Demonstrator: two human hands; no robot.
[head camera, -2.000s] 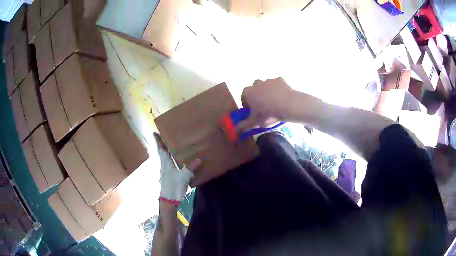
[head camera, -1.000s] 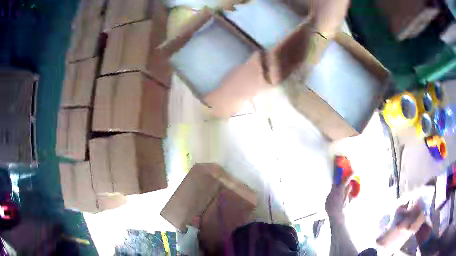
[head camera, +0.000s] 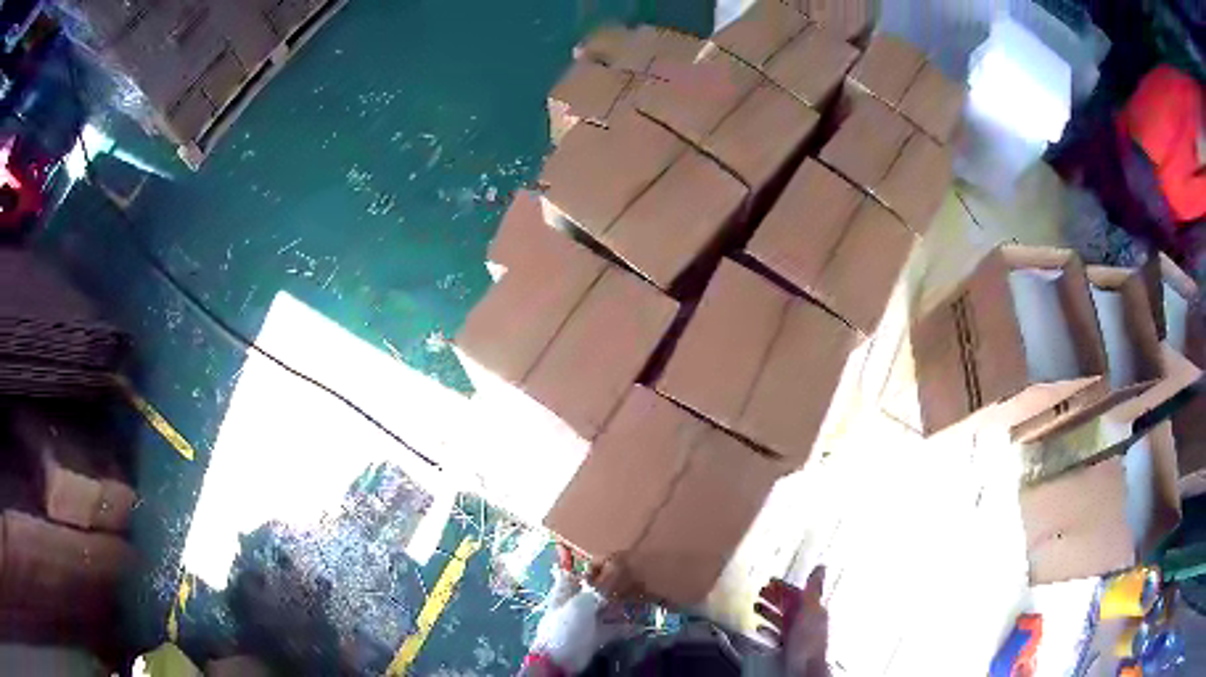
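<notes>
A closed brown carton with a centre seam lies at the near end of the rows of sealed cartons. My left hand, in a white knit glove with a red wrist band, is at its near left corner, with bare fingertips on the cardboard. My right hand is bare, open and empty, just right of the carton and apart from it, fingers spread. The orange-red and blue tape gun lies at the bottom right, away from both hands.
Open cartons with pale layers stand at the right. Yellow tape rolls are at the lower right edge. Green floor with yellow lines and a dark cable lies left. A loaded pallet is top left. Someone's orange-red clothing shows upper right.
The view has swung left towards the stacked cartons. The carton that was in front of me now sits at the row's end. My right hand has let go of the tape gun.
</notes>
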